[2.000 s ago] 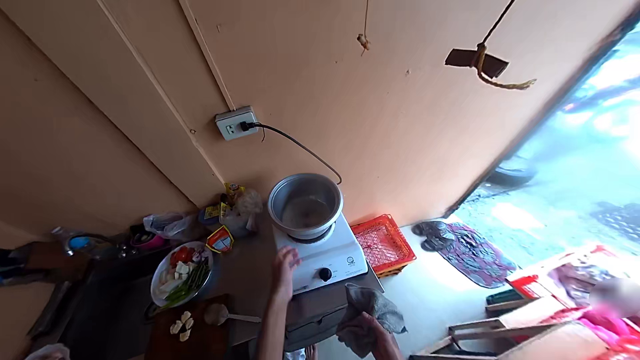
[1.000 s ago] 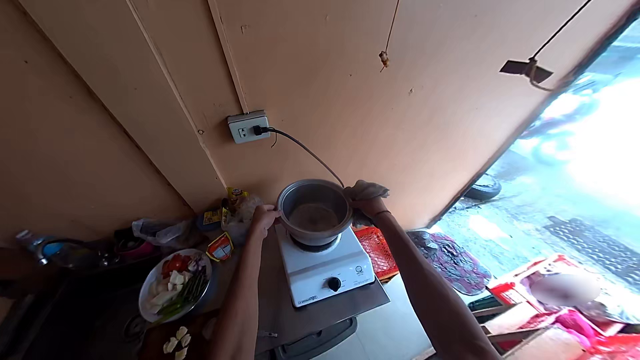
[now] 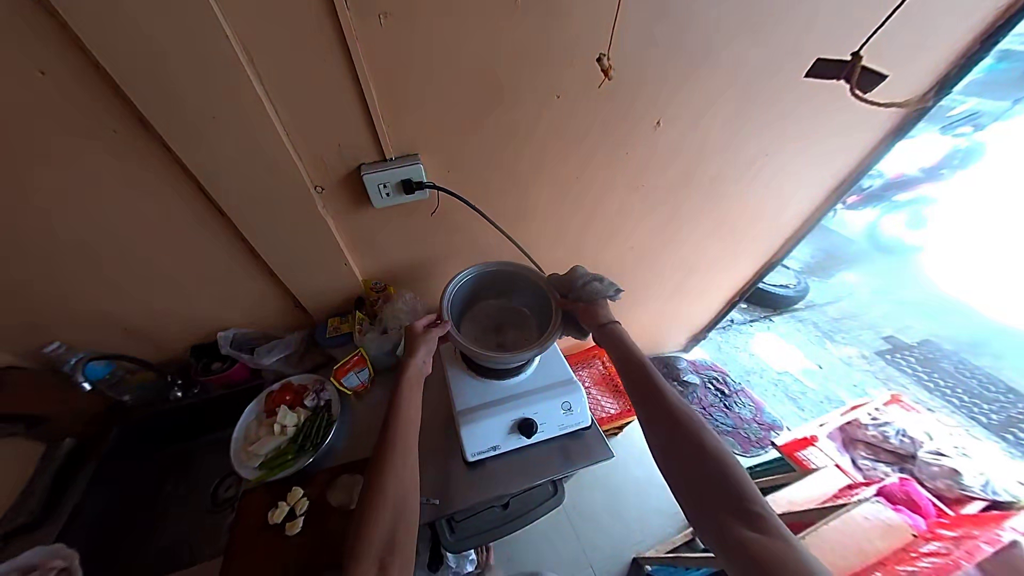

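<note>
Both hands hold a metal pot by its opposite sides, over the white electric hot plate. My left hand grips the left rim with its fingers. My right hand has a grey cloth between it and the pot's right side. Part of the coil burner shows beneath the pot; whether the two touch I cannot tell. The pot's inside looks stained, its contents unclear. A bowl of cut vegetables stands to the left, near pale pieces on a dark cutting board.
A cord runs from the wall outlet behind the pot. Seasoning packets and plastic bags lie left of the hot plate. A sink is at the far left. A red plastic basket stands right of the hot plate.
Two seconds ago my left hand was in front of the pot and my right held the cloth lower right. Both have since moved up to the pot's sides and taken hold.
</note>
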